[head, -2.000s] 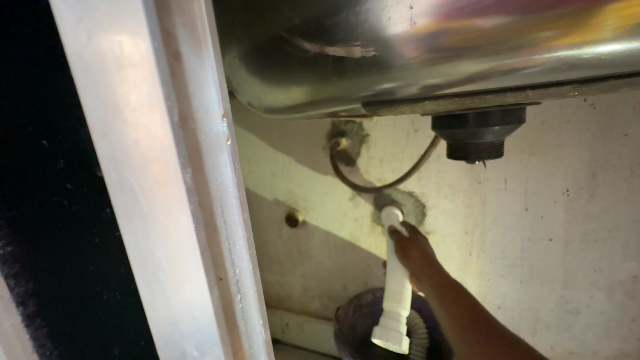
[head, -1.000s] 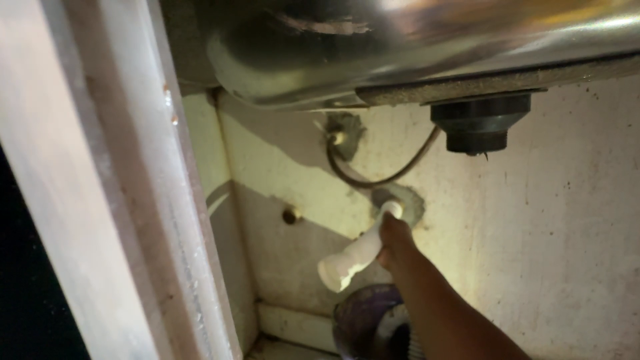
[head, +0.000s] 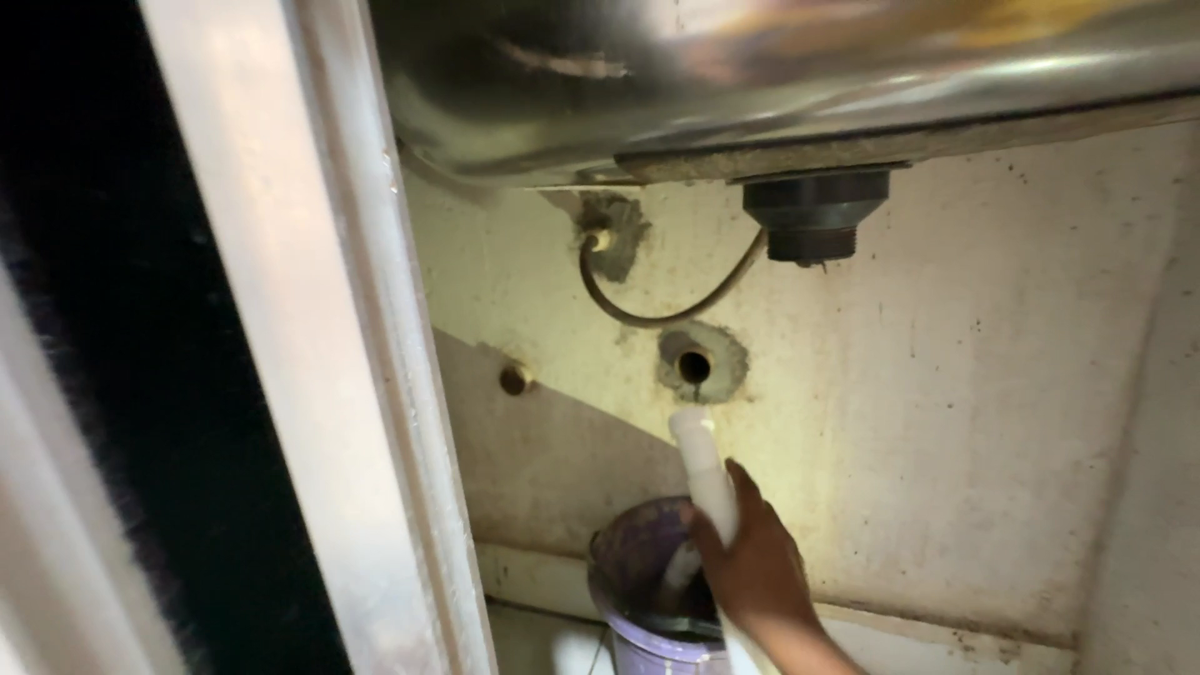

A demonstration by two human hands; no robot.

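My right hand [head: 764, 553] reaches in from the lower right and grips a white plastic drain pipe [head: 703, 459]. The pipe's upper end is just below a round drain hole [head: 694, 367] in the wall, apart from it. Behind the hand stands a purple bucket [head: 647, 637] with a pale, blurred thing inside. Above hangs a stainless steel sink basin [head: 581, 112] with a black threaded drain outlet [head: 814, 216], which has no pipe on it. My left hand does not show.
A thin hose [head: 637, 321] loops from a wall fitting [head: 598, 241] toward the drain outlet. A second pipe stub [head: 515, 379] sticks out at left. A pale frame edge [head: 309, 337] crosses the near left side.
The white pipe's end, at the wall hole in both earlier frames, has come away from it. The hand has moved down with the pipe, and the hole is now uncovered.
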